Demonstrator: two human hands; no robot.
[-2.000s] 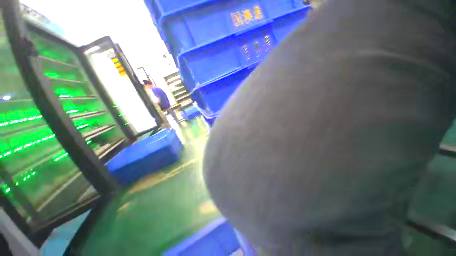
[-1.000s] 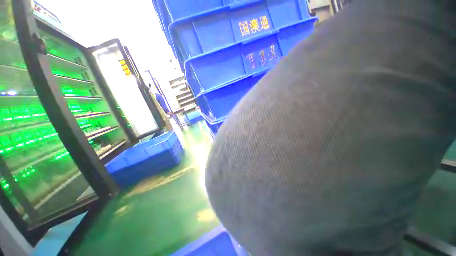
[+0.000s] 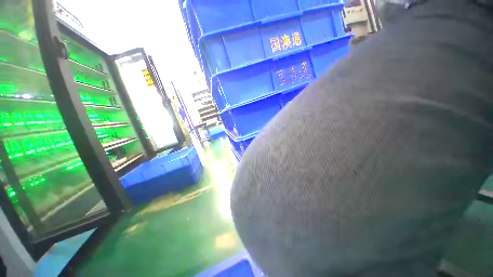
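Observation:
Neither of my hands is in view. A knee or thigh in grey cloth (image 3: 357, 157) fills the right half of the picture. Behind it stands a stack of blue totes (image 3: 270, 65) with yellowish markings on their sides. The corner of another blue tote (image 3: 235, 268) shows at the bottom edge, cut off by the frame; what it holds is hidden.
A dark-framed glass cabinet door (image 3: 81, 124) stands open at the left, with green lights behind it. A blue tote (image 3: 162, 176) lies on the green floor (image 3: 173, 232) beside the cabinet shelves (image 3: 111, 127). Another bright glass door stands farther back.
The whole view has shifted, so the door, totes and knee sit farther right and slightly lower. The distant person seen earlier at the back no longer shows clearly.

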